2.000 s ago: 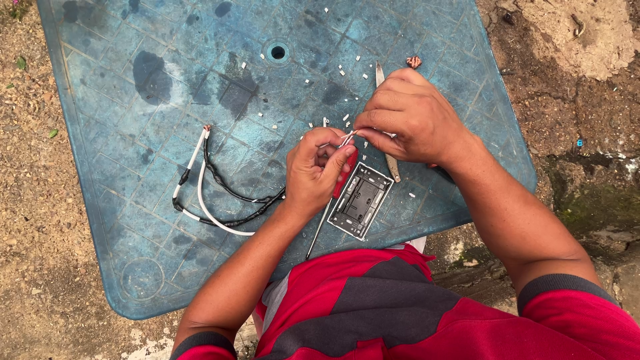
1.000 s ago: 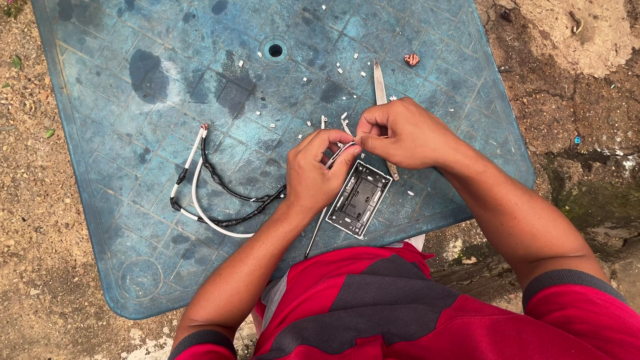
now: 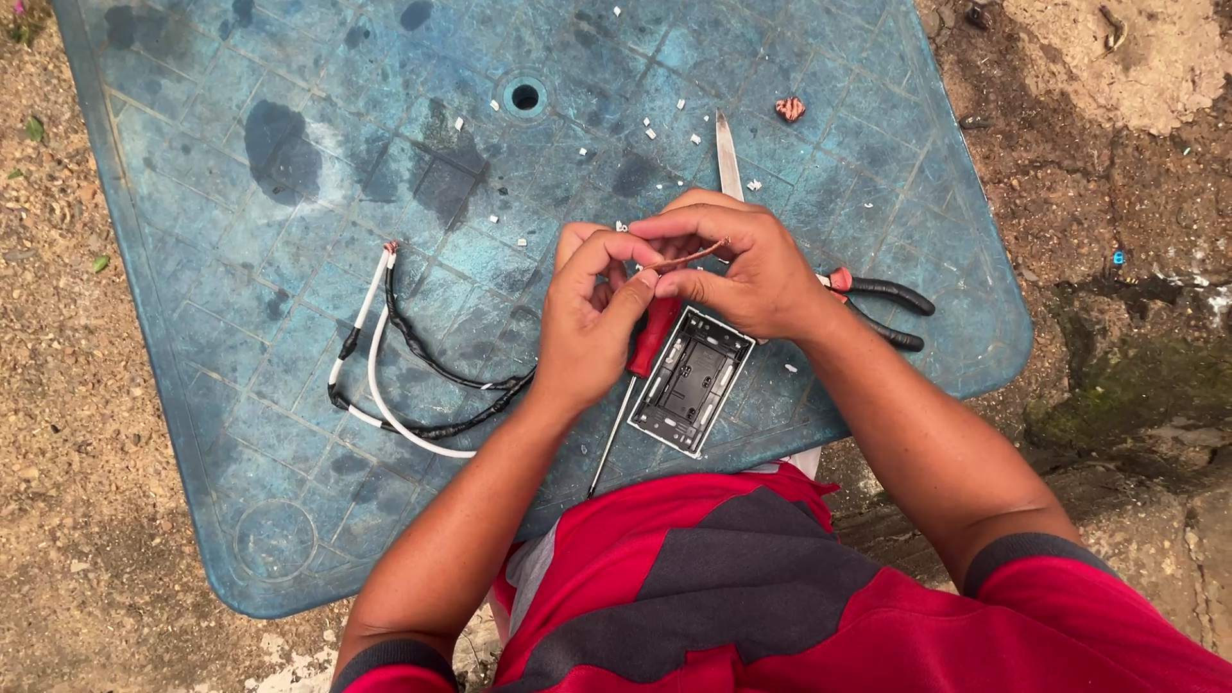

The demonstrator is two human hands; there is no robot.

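Observation:
My left hand (image 3: pixel 602 313) pinches one end of a short bare copper wire (image 3: pixel 688 258) between thumb and finger. The wire's other end lies at the curled fingers of my right hand (image 3: pixel 746 260), which holds it. Just below the hands, a screwdriver with a red handle (image 3: pixel 656 337) lies beside a black rectangular plastic box with a white rim (image 3: pixel 691 382). A knife blade (image 3: pixel 728 159) shows above my right hand; its lower part is hidden. To the left, black and white cable (image 3: pixel 377 385), partly wrapped in black tape, curves toward my left forearm.
Pliers with black handles (image 3: pixel 890 298) lie beside my right forearm. A small bundle of copper wire (image 3: pixel 790 109) sits beyond the knife. Bits of white insulation (image 3: pixel 650 133) are scattered over the blue plastic table (image 3: pixel 337 241), which has a hole (image 3: pixel 525 96).
The bare copper wire now shows between my hands, where white strands stood out before. My right hand has turned, its fingers more spread. The pliers, earlier hidden by my right arm, are in sight.

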